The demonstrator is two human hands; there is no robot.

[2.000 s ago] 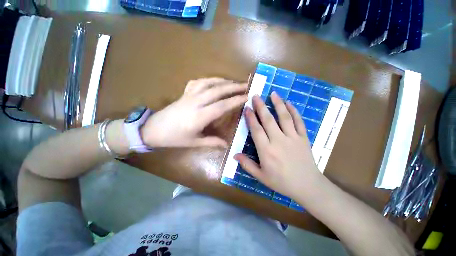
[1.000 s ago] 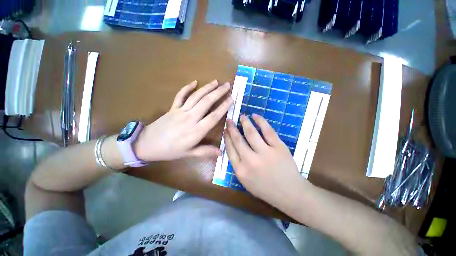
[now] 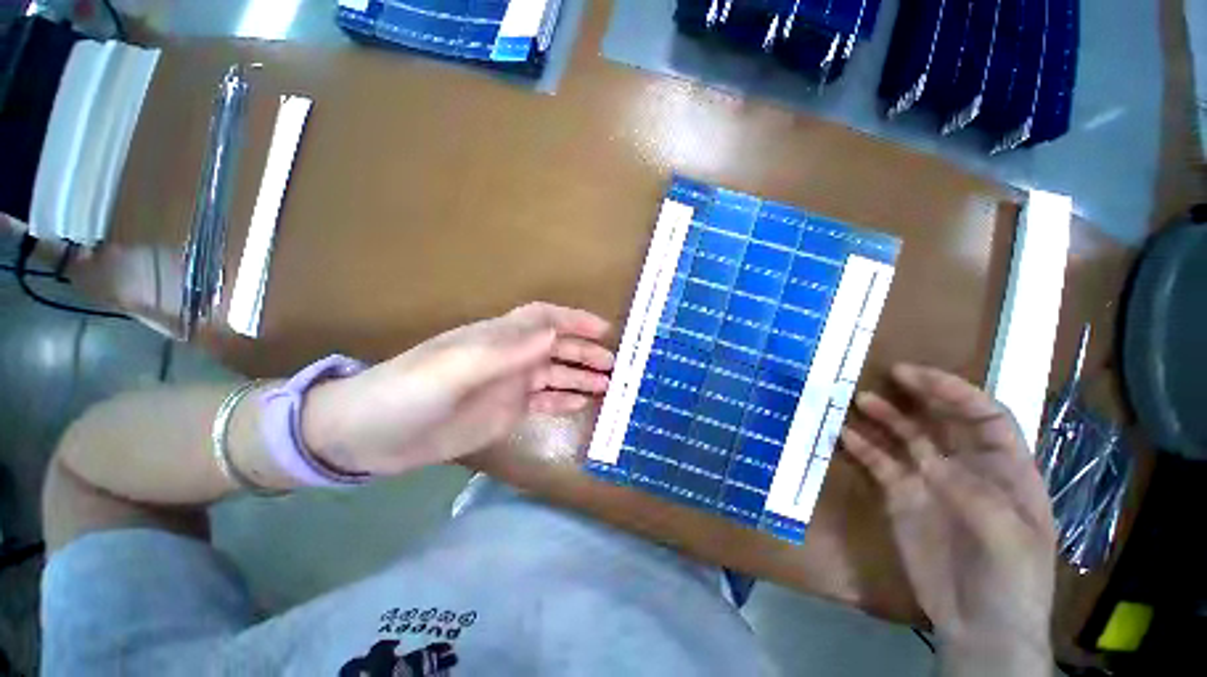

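A blue solar cell panel (image 3: 741,351) lies flat on the brown tabletop in front of me. One white strip (image 3: 642,331) runs along its left edge and another white strip (image 3: 829,397) along its right edge. My left hand (image 3: 483,386) is at the panel's left edge, turned on its side, with fingertips at or very near the edge. My right hand (image 3: 960,489) is beside the panel's right edge, palm partly turned up and fingers apart, slightly blurred. Whether the fingertips touch the panel is unclear.
At left are a white strip pile (image 3: 93,139), long silver ribbons (image 3: 212,199) and a single white strip (image 3: 271,212). At the back are a finished panel stack (image 3: 444,29) and dark cell strings (image 3: 986,60). At right are white strips (image 3: 1032,311), short ribbons (image 3: 1085,476) and a grey round body (image 3: 1171,331).
My right hand has lifted off the panel's surface and moved to its right side, uncovering the cells. My left hand has moved lower along the left edge and turned on its side.
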